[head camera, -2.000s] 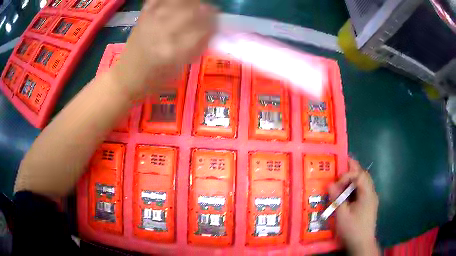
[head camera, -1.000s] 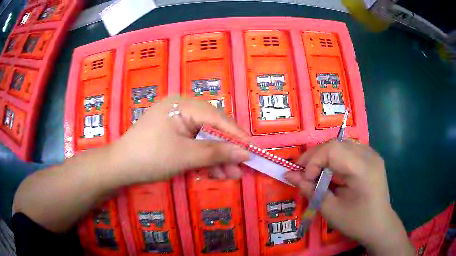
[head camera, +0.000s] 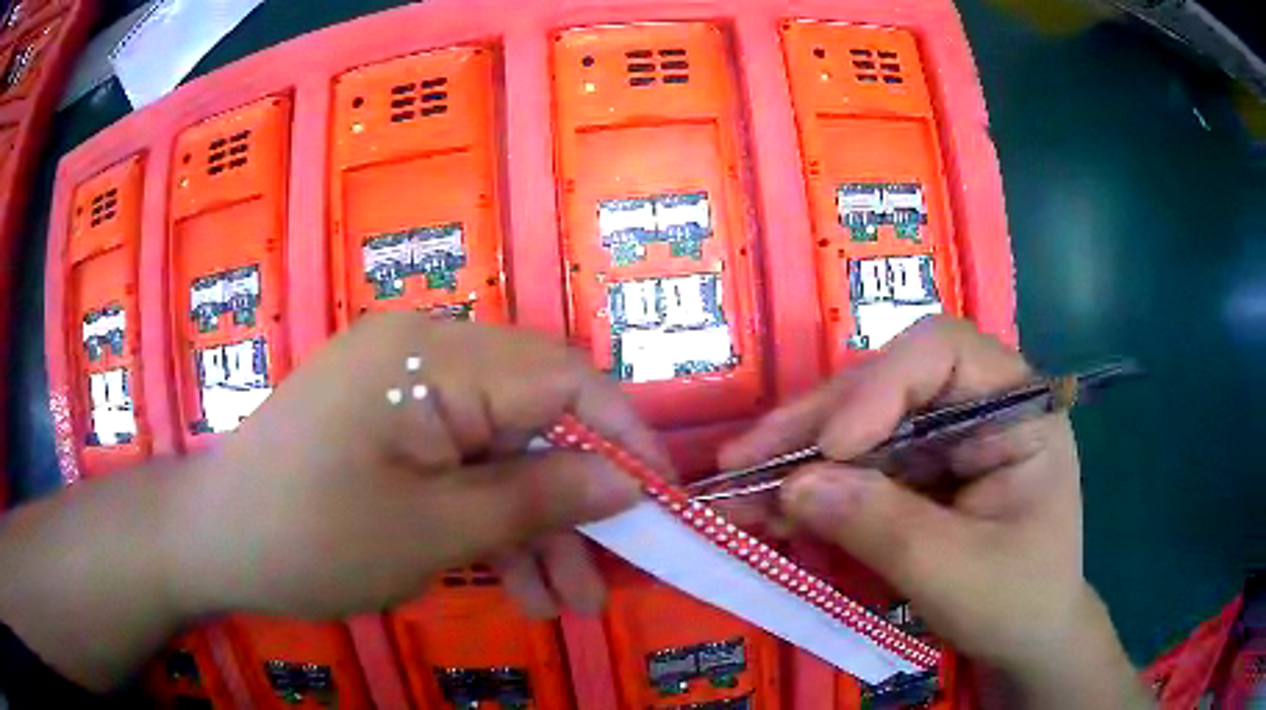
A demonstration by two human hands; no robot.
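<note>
My left hand (head camera: 403,472) holds the label sheet (head camera: 778,590), a white strip with a red edge carrying rows of tiny pale dots. Three small white dots sit on the back of this hand. My right hand (head camera: 944,486) grips the thin tweezers (head camera: 972,413). The tweezer tips touch or nearly touch the red edge, close to my left fingertips; whether they hold a label is too small to tell. Beneath both hands, orange phone housings (head camera: 653,167) with slotted grilles and silvery metal parts lie in the pinkish-red foam tray (head camera: 525,180).
A white sheet (head camera: 167,42) lies on the bench at the top left. Part of another red tray (head camera: 21,125) shows at the left edge. The dark-green bench top (head camera: 1125,291) is on the right, with a red piece (head camera: 1201,652) at the lower right corner.
The view is closer to the tray. The tweezers have turned in my right hand, and their tips now point left at the sheet's red edge. My right fingers have let go of the sheet's end.
</note>
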